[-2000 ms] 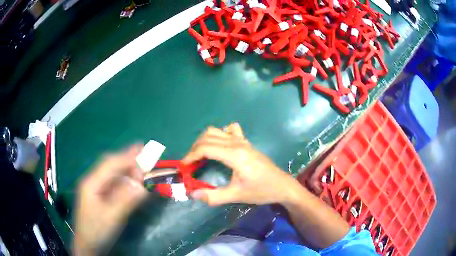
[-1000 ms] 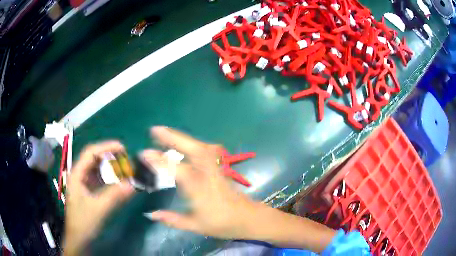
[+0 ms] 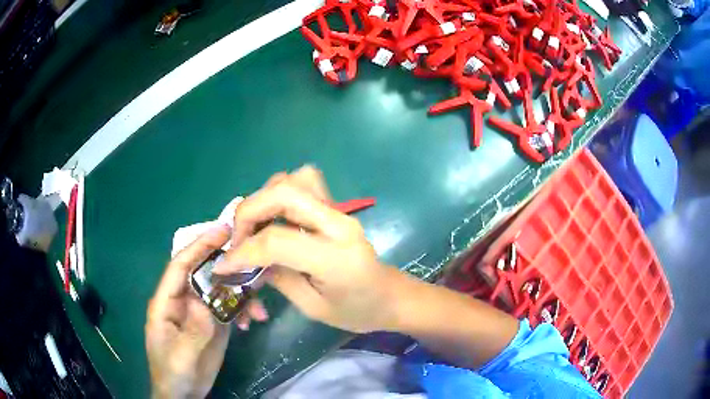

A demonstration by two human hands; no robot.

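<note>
A small device unit [image 3: 222,300], a rounded dark-rimmed housing with gold-brown parts inside, is held in my left hand [image 3: 181,323]. My right hand [image 3: 311,253] is over the unit, its fingers at the upper part of it; they hold a small piece whose edge shows at the unit, but its kind is not clear. A white cloth or paper [image 3: 191,235] shows behind my left fingers. One arm of a red clamp [image 3: 356,206] sticks out behind my right hand; the rest of it is hidden.
Many red clamps with white labels are heaped at the far side of the green bench [image 3: 272,136]. A red partitioned tray [image 3: 595,249] with clamped units stands at the right, a blue stool [image 3: 655,161] behind it. Red and white sticks [image 3: 72,234] lie at the left, beside dark trays.
The red clamp left my hands and lies on the bench. The unit is now open in my left hand, and my right hand has closed in over it. The view has shifted slightly.
</note>
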